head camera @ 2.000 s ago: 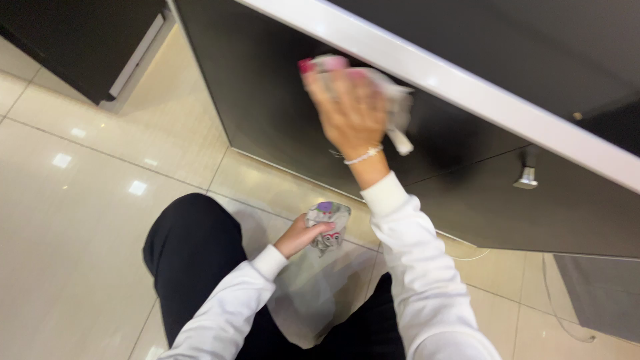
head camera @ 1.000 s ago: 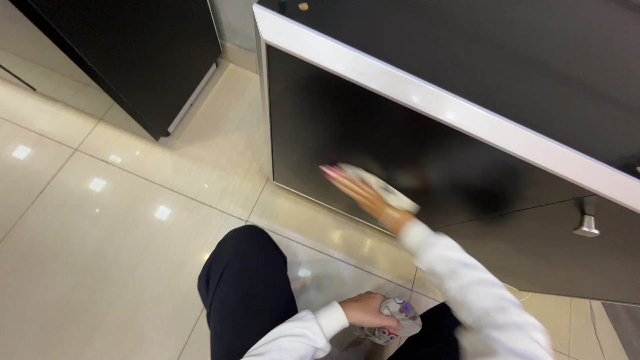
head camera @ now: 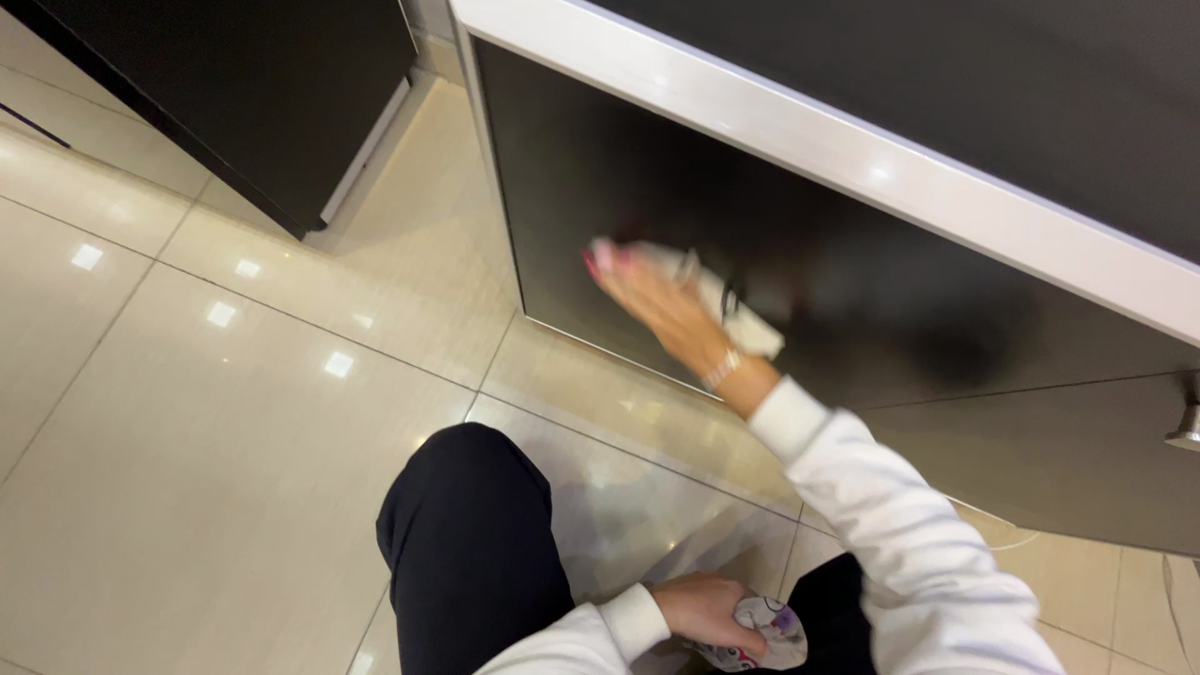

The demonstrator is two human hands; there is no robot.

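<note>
My right hand, blurred, presses a pale cloth with dark markings against the glossy black front panel of a cabinet. A bracelet circles that wrist. Low in the view, between my knees, my left hand grips a folded patterned cloth, white with purple and red figures. Part of this cloth is hidden by the fingers.
A white edge strip runs along the top of the cabinet, and a metal knob sits at the far right. Another black cabinet stands at the upper left. Shiny beige floor tiles lie below, and a thin cable is at the lower right.
My right hand has moved from near the white edge strip to lower on the black panel, the cloth still under it. My left hand keeps its cloth. The view has shifted.
</note>
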